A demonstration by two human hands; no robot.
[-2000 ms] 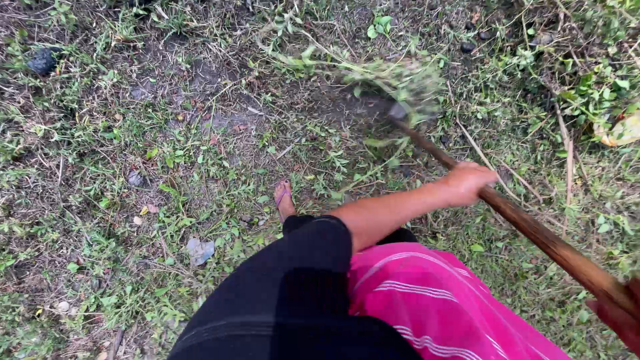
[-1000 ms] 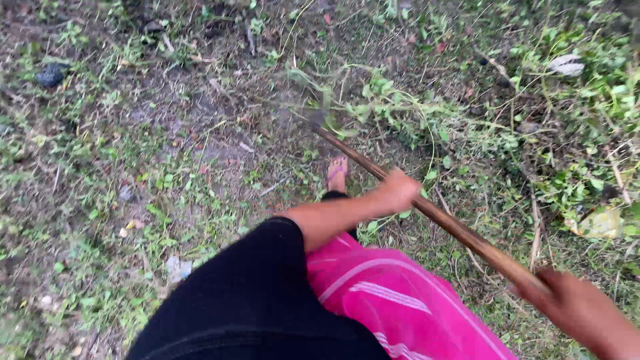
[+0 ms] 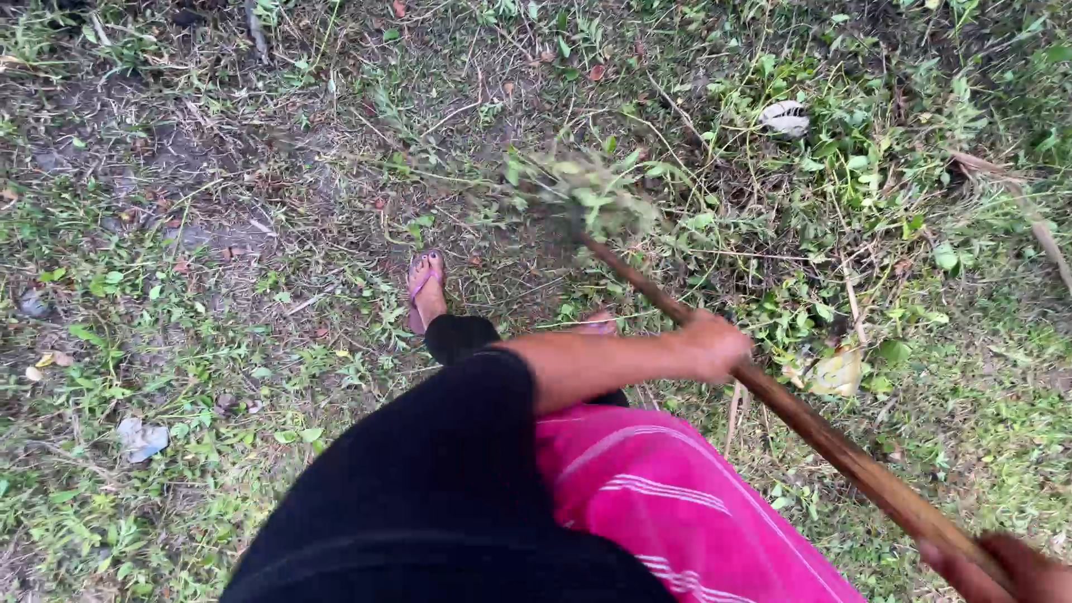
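My left hand (image 3: 714, 345) is closed around a long wooden handle (image 3: 837, 452), partway along it. Near the bottom right corner my right hand (image 3: 988, 569) grips the same handle close to its rear end, partly cut off by the frame. The handle slants up and left to the ground, where its head is blurred and hidden among cut weeds (image 3: 599, 197). Whether that head is a hoe or another tool I cannot tell.
My foot in a pink flip-flop (image 3: 427, 280) stands left of the tool's far end. A heap of leafy weeds (image 3: 804, 209) lies to the right, with a whitish object (image 3: 785, 119) and a yellowish scrap (image 3: 837, 371). A pale scrap (image 3: 142, 440) lies at left.
The tool's far end, with weeds at it, has moved right relative to my foot since one second ago. Both hands have stayed on the handle. The view has shifted.
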